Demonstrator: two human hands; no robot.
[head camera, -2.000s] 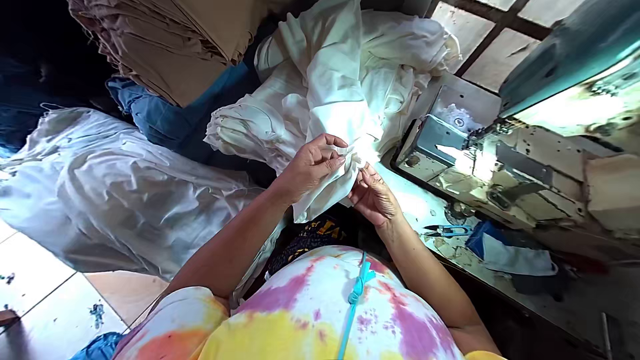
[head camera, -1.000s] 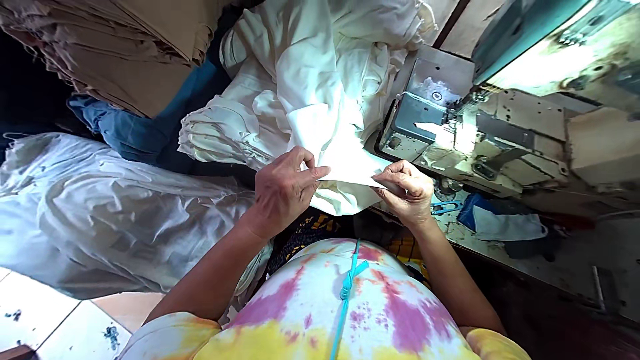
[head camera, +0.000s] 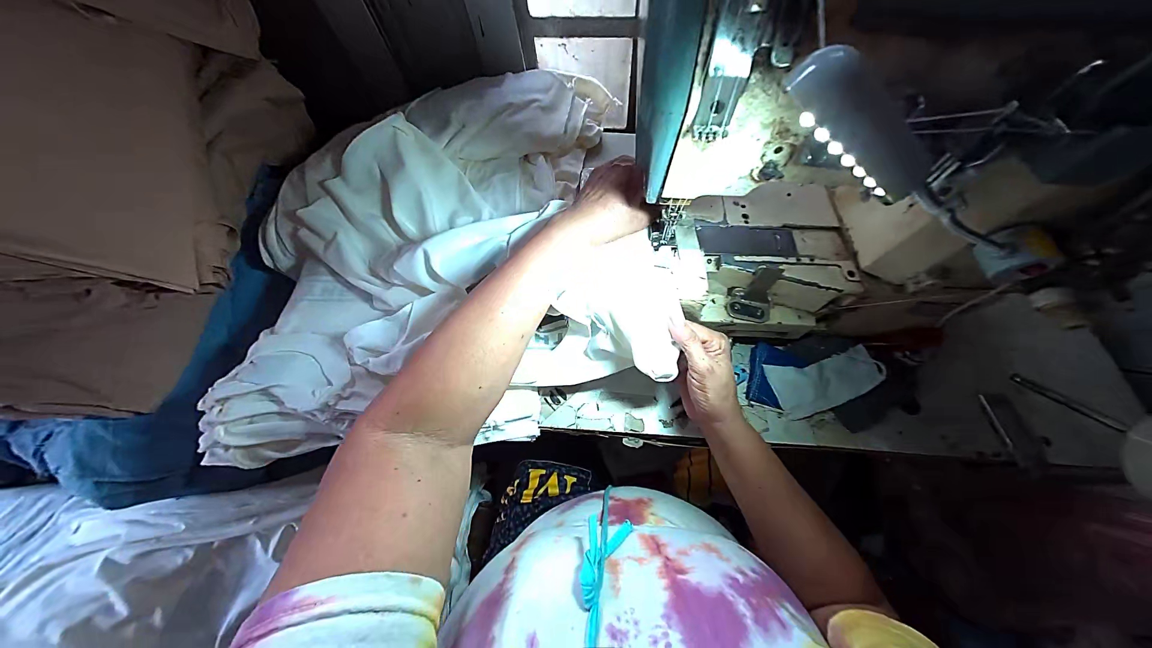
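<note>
White fabric (head camera: 621, 315) lies under the glare beside the needle area of an industrial sewing machine (head camera: 765, 225). My left hand (head camera: 616, 202) rests at the fabric's far part, close to the machine head, its fingers partly hidden behind the head's edge. Nearer my body, my right hand (head camera: 706, 364) pinches the fabric's right edge between thumb and fingers. A large heap of the same white cloth (head camera: 387, 225) spreads to the left of my left forearm. Whether the cloth is under the presser foot is lost in the glare.
Folded brown fabric (head camera: 99, 162) is stacked at the left, over blue cloth (head camera: 207, 378). A lit LED lamp (head camera: 846, 117) hangs over the machine. Blue and white cloth pieces (head camera: 810, 382) and a metal tool (head camera: 1071, 403) lie on the table's right part. Silvery-white cloth (head camera: 153, 567) fills the lower left.
Both hands have moved from in front of my body to the machine, bringing the white fabric edge along. My left hand now reaches far forward beside the machine head. The view has shifted toward the machine.
</note>
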